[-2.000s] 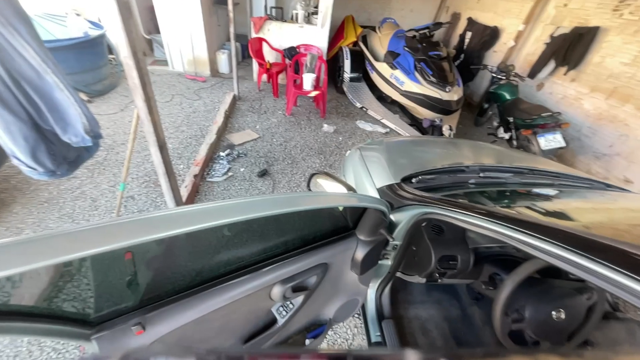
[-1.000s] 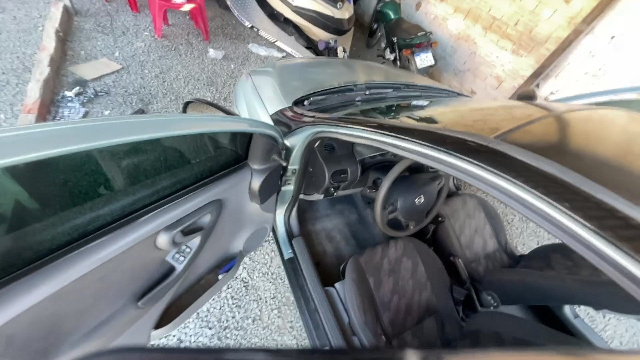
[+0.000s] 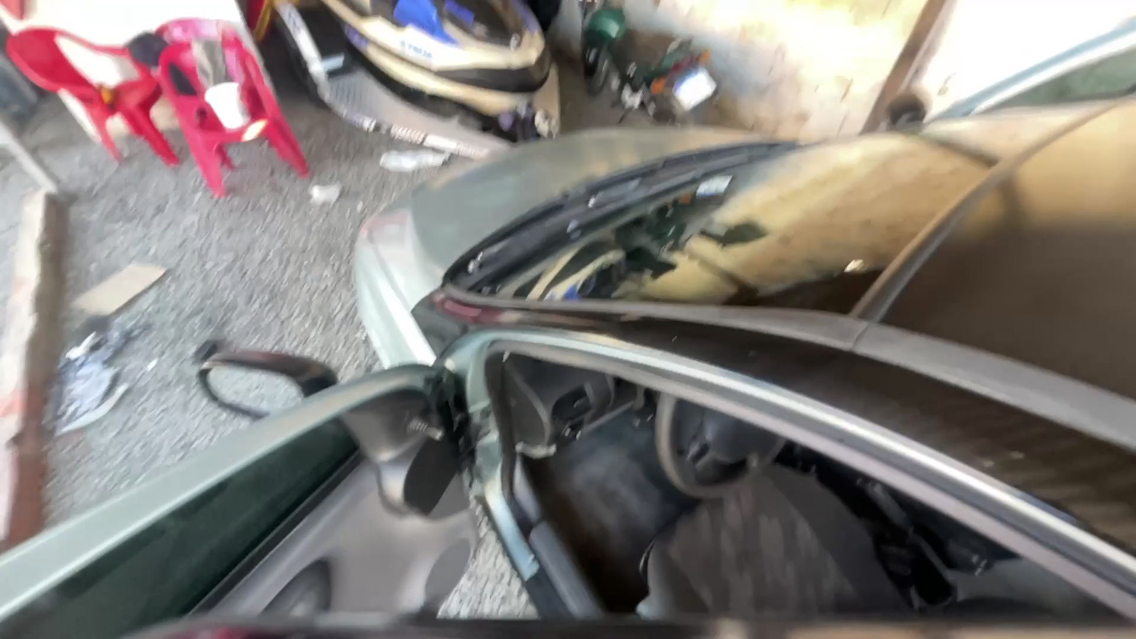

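Neither of my hands shows in the head view. A light green car's front door (image 3: 231,453) stands swung out at the lower left, with a side mirror (image 3: 266,383) beyond its top edge. Through the doorway I see a steering wheel (image 3: 717,444), the dark floor (image 3: 612,497) and a grey patterned seat (image 3: 763,550). The dark, shiny roof (image 3: 1021,302) fills the right side, and the windshield (image 3: 710,240) reflects a wall. The picture is blurred.
Red plastic chairs (image 3: 217,106) stand on gravel (image 3: 257,257) at the upper left. A jet ski (image 3: 444,53) on a trailer and a green motorcycle (image 3: 657,80) are beyond the hood (image 3: 568,177). Cardboard (image 3: 122,288) and a wooden beam (image 3: 27,355) lie at the left.
The view has swung and shifted over the car. More of the roof shows now than two seconds ago. The door stands open in all frames.
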